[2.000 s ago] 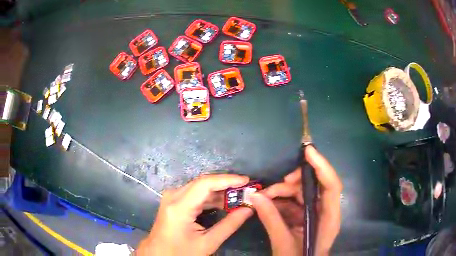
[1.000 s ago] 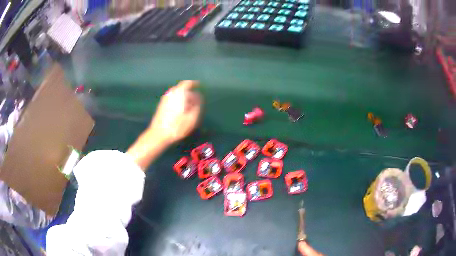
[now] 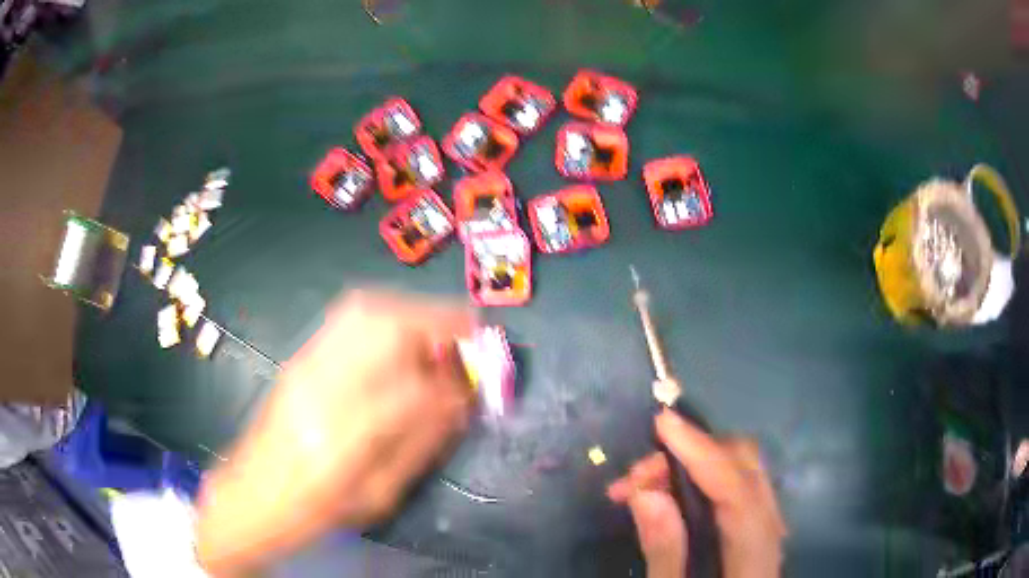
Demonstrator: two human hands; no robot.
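My left hand is blurred, its fingertips on a small pinkish-red housing in front of me. The housing is blurred too, with a silver-white patch. My right hand holds a soldering iron by its black handle, tip pointing away from me. A tiny yellow square lies on the dark green mat between the hands. Several open red housings with boards inside lie beyond my hands; one overlaps another.
Small silver-white parts lie loosely at left, by a silver-white roll in a yellow-green frame and brown cardboard. Solder wire runs towards my left hand. A yellow tip cleaner and yellow-green ring stand right.
My left hand first held a housing with the right, then was empty-looking and reached far over the mat; now it is back near me at a housing. The right hand keeps the iron.
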